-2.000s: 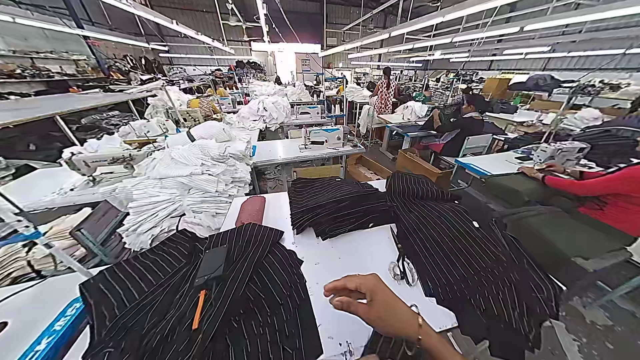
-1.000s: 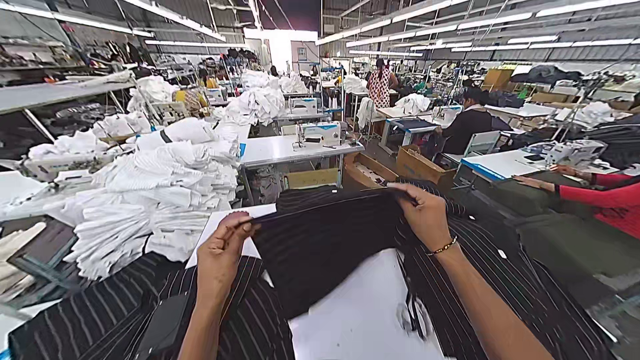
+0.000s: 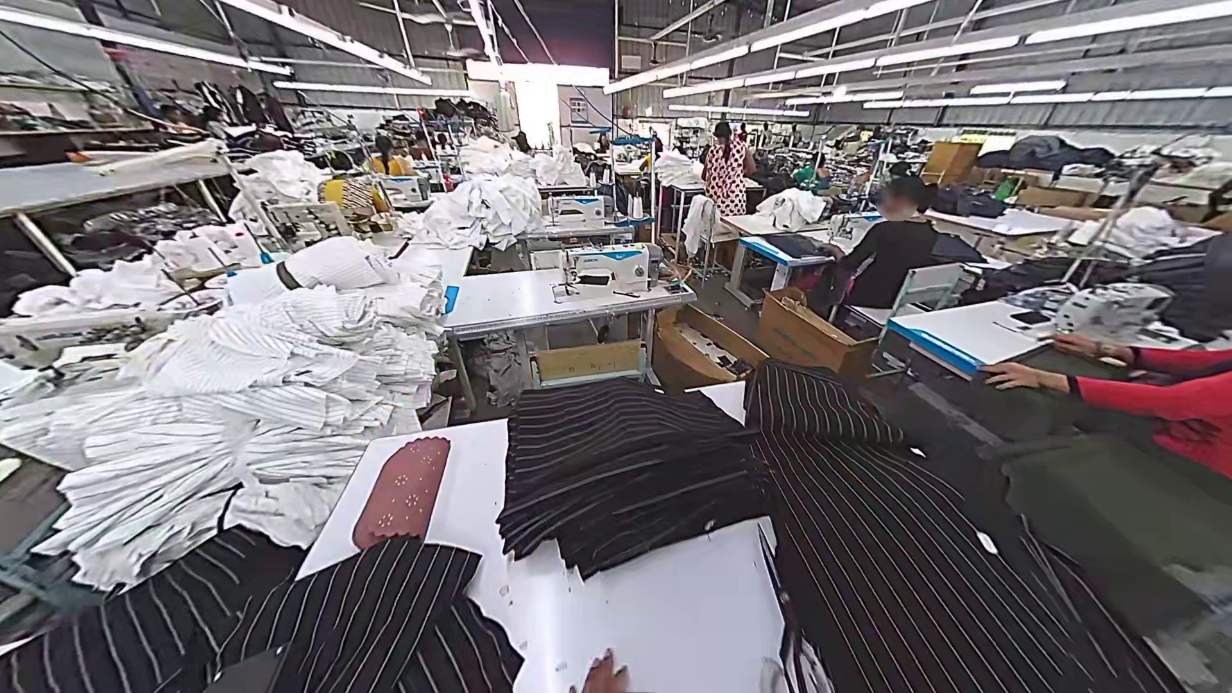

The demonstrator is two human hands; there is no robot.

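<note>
Only the fingertips of one hand, seemingly my right hand [image 3: 604, 674], show at the bottom edge, over the white tabletop [image 3: 645, 616]. Whether they hold anything is hidden. My left hand is out of view. Beyond the fingertips, a stack of black pinstriped fabric pieces [image 3: 626, 472] lies on the table. Longer black striped pieces [image 3: 866, 539] spread along the right side, and more striped pieces [image 3: 356, 606] lie at the lower left, partly over a dusty-red scalloped item [image 3: 402, 491]. A dark flat object [image 3: 245, 674] rests on the left pieces.
A large heap of white striped fabric [image 3: 260, 385] stands left. Ahead are a sewing machine [image 3: 611, 269] on a white table and open cardboard boxes [image 3: 707, 346]. At the right, a co-worker's red-sleeved arms [image 3: 1107, 385] reach over dark green fabric; another person [image 3: 890, 250] sits farther off.
A second ago both my hands held up a black striped piece over the stack; now they are off it and the stack lies on the table. My left hand has left the view.
</note>
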